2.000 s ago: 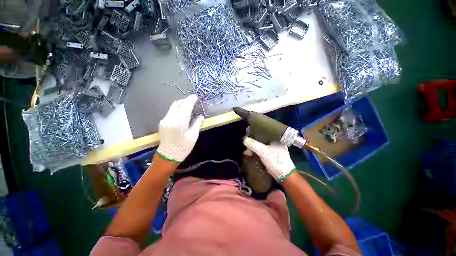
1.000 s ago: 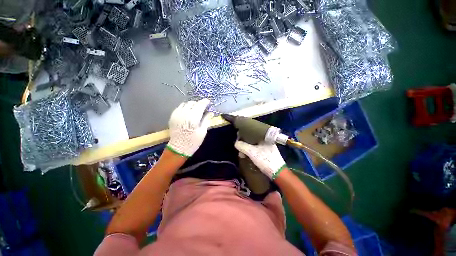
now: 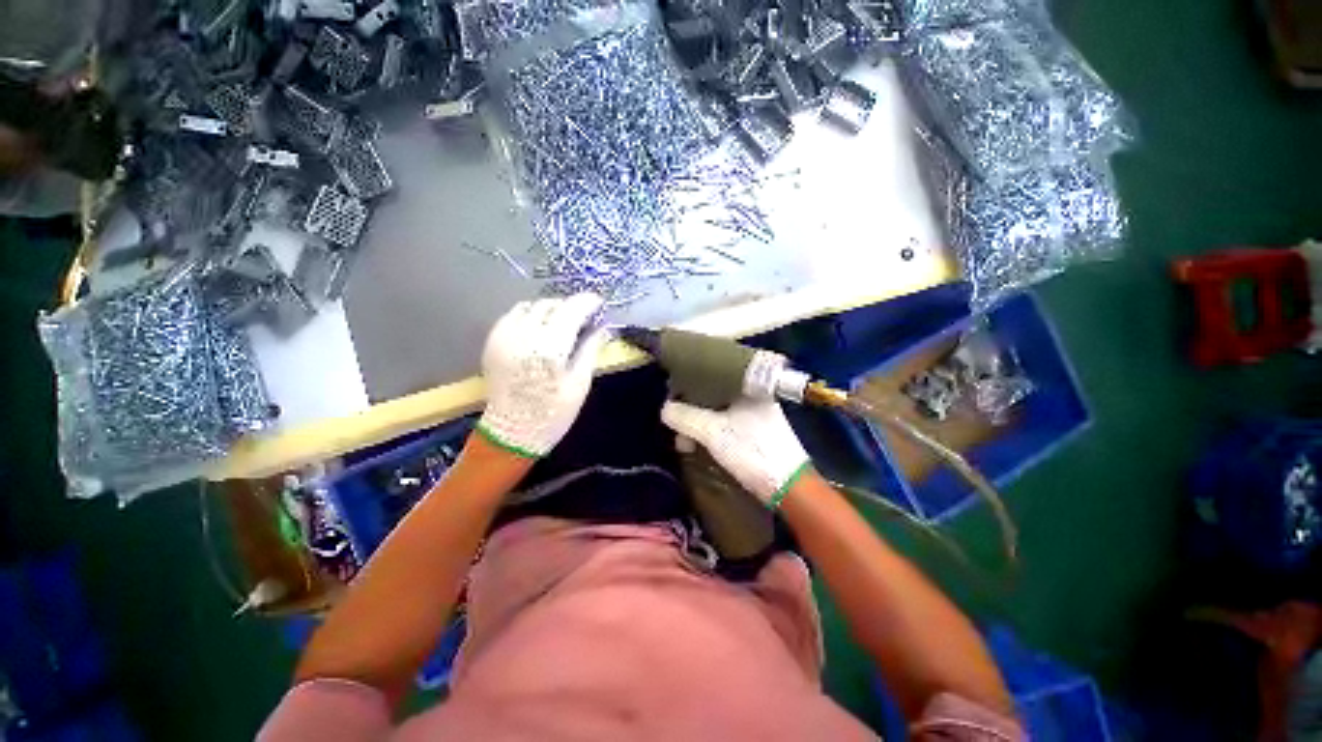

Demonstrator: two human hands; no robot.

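Observation:
My right hand (image 3: 742, 442), in a white knitted glove with a green cuff, holds the olive-green rivet gun (image 3: 708, 371). The gun's dark nose points left at the table's front edge. My left hand (image 3: 539, 371), gloved the same way, pinches a small metal workpiece (image 3: 606, 322) against the gun's nose; the glove hides most of it. A pale air hose (image 3: 942, 447) runs right from the gun's coupling. Loose rivets (image 3: 609, 189) lie just beyond my hands, spilling from an open plastic bag.
Dark metal brackets (image 3: 337, 213) are heaped at back left, more (image 3: 783, 80) at back centre. Rivet bags lie left (image 3: 152, 380) and right (image 3: 1022, 160). Blue bins (image 3: 1073, 380) sit under the table edge (image 3: 348, 429). A red object (image 3: 1250, 305) stands at far right.
The gun and my right hand have moved left, bringing the nose to my left hand. My left hand first moved slightly right and down, then slightly back left.

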